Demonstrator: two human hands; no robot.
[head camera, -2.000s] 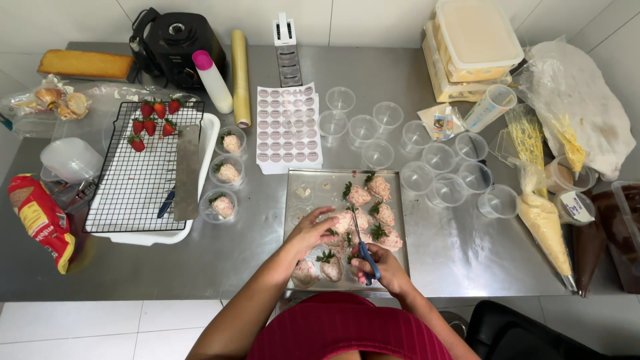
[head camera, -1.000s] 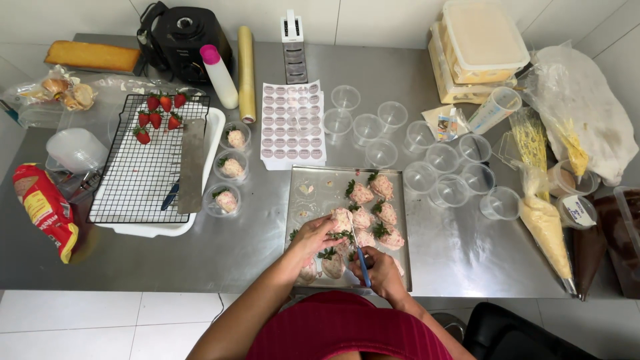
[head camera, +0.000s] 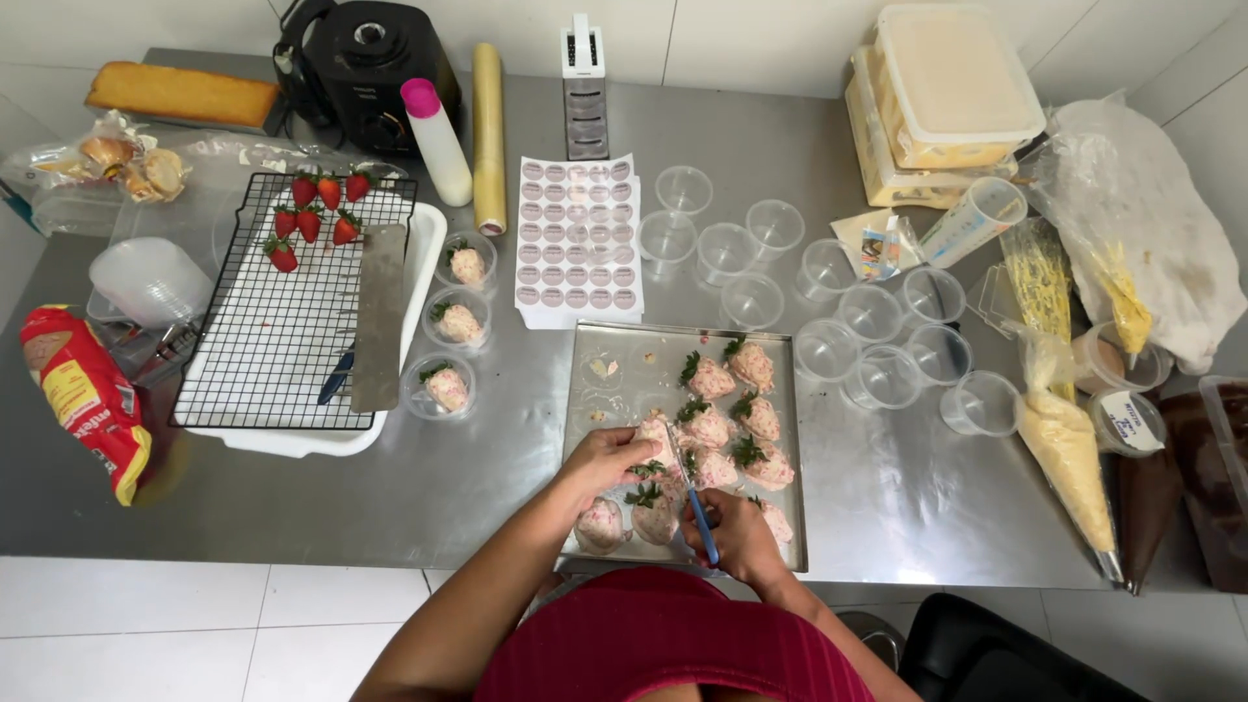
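Over a shallow metal tray (head camera: 799, 526), my left hand (head camera: 606, 461) holds a coated strawberry (head camera: 655, 437), its green leaves toward me. In my right hand (head camera: 738, 527) is a blue-handled tool (head camera: 701, 525), its narrow metal end against the right side of that strawberry; whether it is scissors or a knife is unclear. Several pink-speckled coated strawberries (head camera: 759, 416) with leaves lie on the tray's right side, and others (head camera: 602, 526) near its front edge. Left of the tray, coated strawberries (head camera: 448, 388) sit in clear plastic cups (head camera: 473, 398).
Empty clear cups (head camera: 827, 349) stand right of the tray, beside filled piping bags (head camera: 1065, 453). Behind the tray lie sticker sheets (head camera: 579, 234). At left, a black wire rack (head camera: 263, 341) with uncoated strawberries (head camera: 308, 224) and a metal blade (head camera: 378, 322) rests over a white tray (head camera: 426, 263).
Both hands stay over the metal tray. The blue-handled tool has turned from a slant toward more upright in view against the held strawberry.
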